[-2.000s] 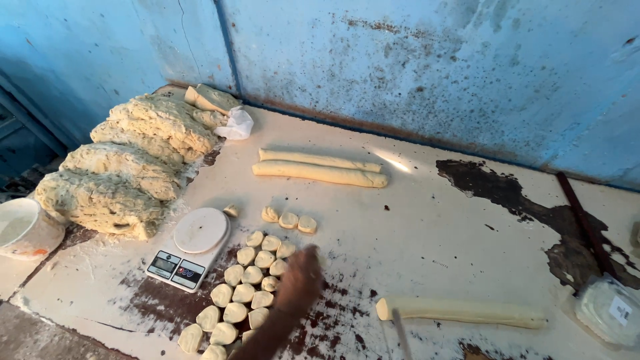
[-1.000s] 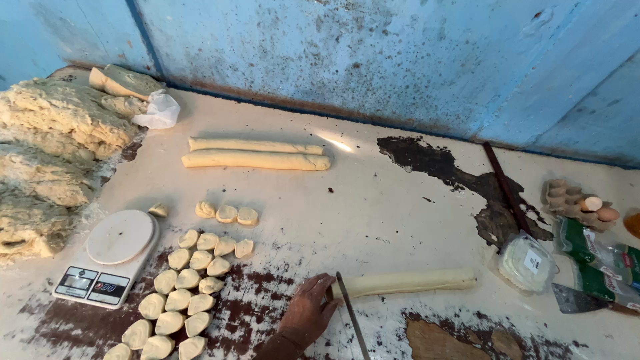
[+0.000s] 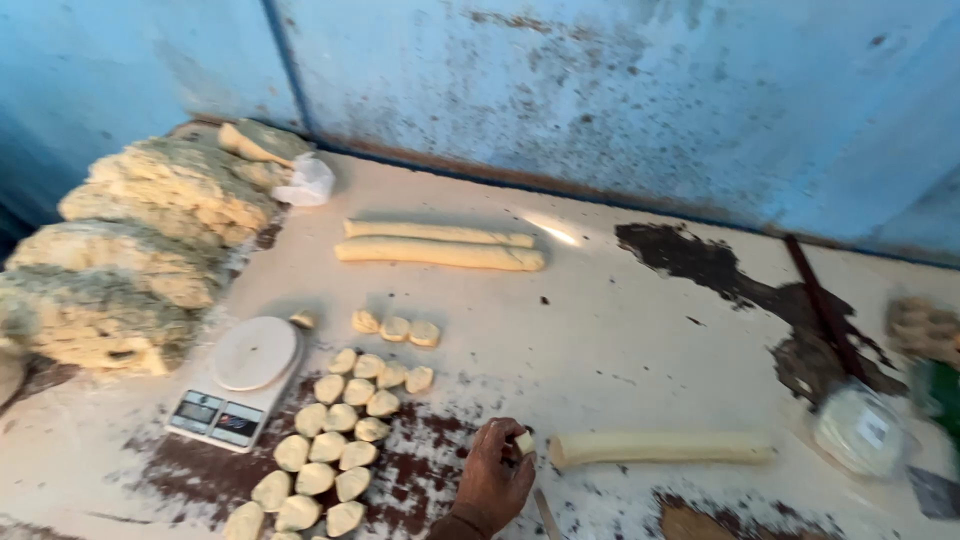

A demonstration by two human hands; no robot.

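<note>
My left hand (image 3: 495, 472) holds a small cut piece of dough (image 3: 524, 442) between thumb and fingers, just left of the end of a dough roll (image 3: 660, 448). A blurred knife blade (image 3: 547, 514) shows below that gap; my right hand is out of view. Rows of cut dough pieces (image 3: 327, 446) lie left of my left hand, with a short row of dough pieces (image 3: 395, 328) behind them. Two long dough rolls (image 3: 439, 253) lie side by side farther back. A digital kitchen scale (image 3: 255, 352) stands at the left, its round plate bare, beside a small dough scrap (image 3: 303, 319).
Large dough masses (image 3: 150, 225) fill the back left, near a white plastic bag (image 3: 307, 181). A blue wall (image 3: 600, 97) bounds the table (image 3: 600, 322). At the right are a dark bar (image 3: 823, 307), a wrapped pale packet (image 3: 859, 429) and an egg tray (image 3: 921, 330).
A second ago my left hand was at the roll's end with the blade beside it. Now it is a little apart from the roll, with a cut piece in its fingers. The view has swung left.
</note>
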